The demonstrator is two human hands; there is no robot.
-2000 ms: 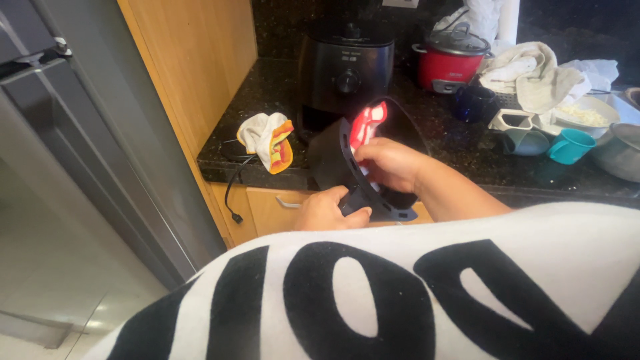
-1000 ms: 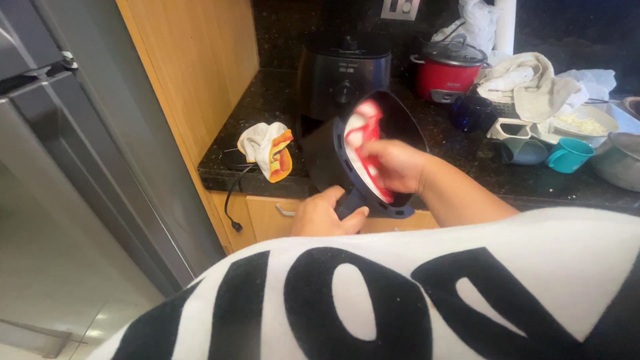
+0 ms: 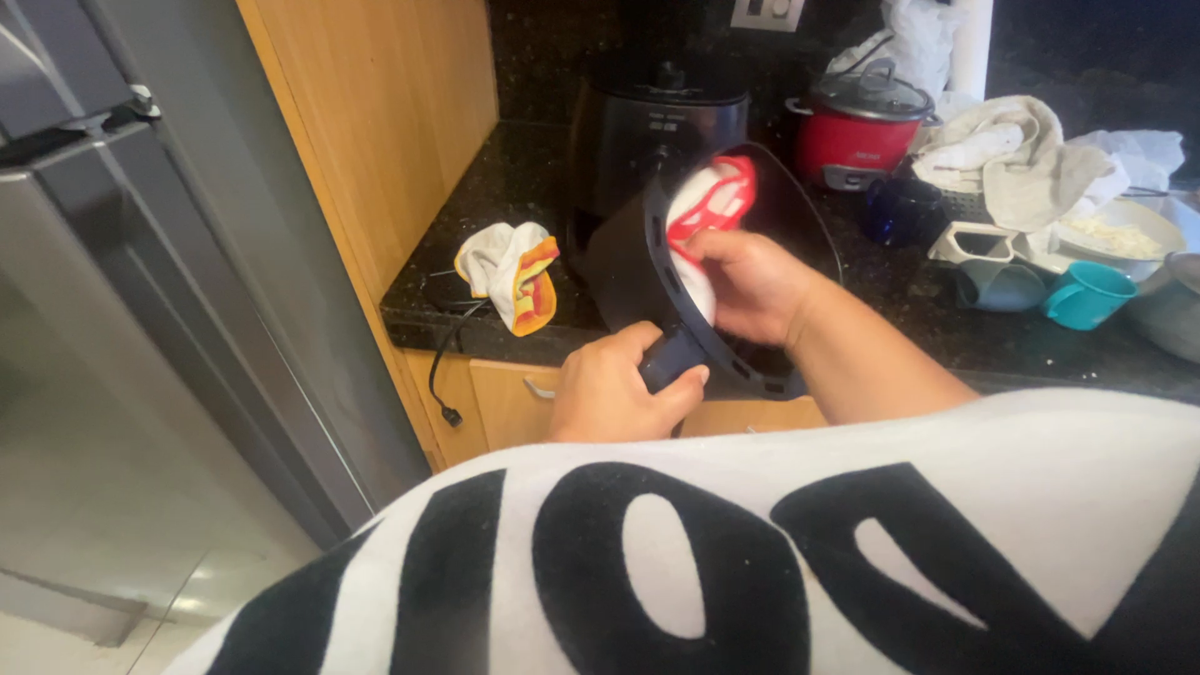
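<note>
My left hand [image 3: 619, 384] is closed around the handle [image 3: 673, 360] of a black air fryer basket [image 3: 619, 262], which is tilted with its opening toward the right. Inside the basket, my right hand [image 3: 755, 286] grips a red and white cloth [image 3: 717, 202] pressed against the inner wall. Part of the cloth and some fingertips are hidden. Behind the basket stands the dark air fryer body [image 3: 661, 122]. A crumpled white cloth with an orange and yellow edge [image 3: 511, 272] lies on the counter to the left.
A power cord [image 3: 450, 361] hangs over the dark counter's edge [image 3: 412, 319]. At the right are a red rice cooker [image 3: 858, 131], a beige cloth [image 3: 1012, 159], a teal cup [image 3: 1089, 295], a grey cup [image 3: 998, 286] and a bowl of pale shredded food [image 3: 1125, 239]. A refrigerator [image 3: 112, 375] stands at the left.
My right hand and the red and white cloth have shifted about along the basket's inner wall. The basket's tilt has changed, while my left hand stays on its handle.
</note>
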